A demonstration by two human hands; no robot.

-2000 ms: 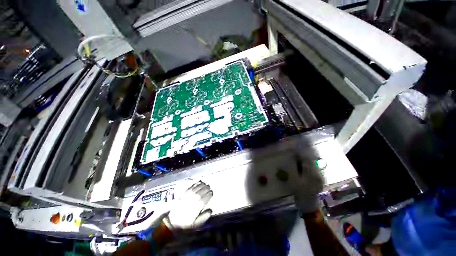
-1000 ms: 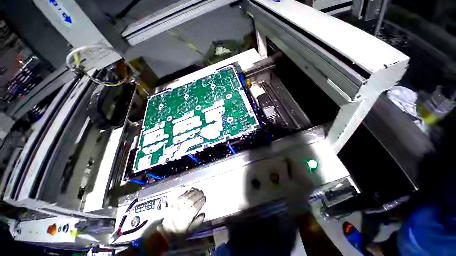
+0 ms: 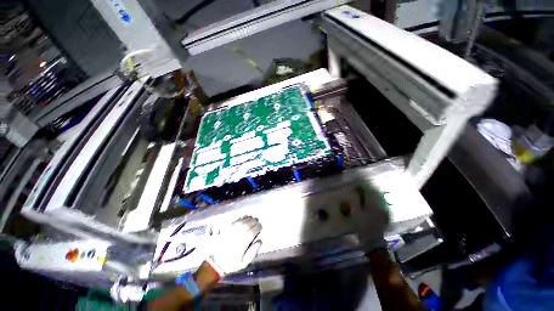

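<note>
A large green circuit board (image 3: 258, 141) with silver-white patches lies on a dark carrier with blue uprights (image 3: 251, 183) inside the machine. My left hand (image 3: 239, 244), in a white glove, rests on the long white ledge (image 3: 282, 222) in front of the board, thumb apart from the fingers, holding nothing visible. My right hand (image 3: 372, 226) is dark and blurred in shadow at the right part of the ledge, beside small round buttons (image 3: 345, 209). Its fingers cannot be made out. Neither hand touches the board.
A raised grey-white beam (image 3: 419, 64) stands over the right side. An orange-red knob (image 3: 72, 255) is on the panel at lower left. A labelled plate (image 3: 181, 248) lies left of my left hand. A blue sleeve (image 3: 525, 273) shows at lower right.
The head view has shifted, so the machine sits slightly further right than one second ago. The left hand stays on the ledge. The bright green light by the right hand now looks faint.
</note>
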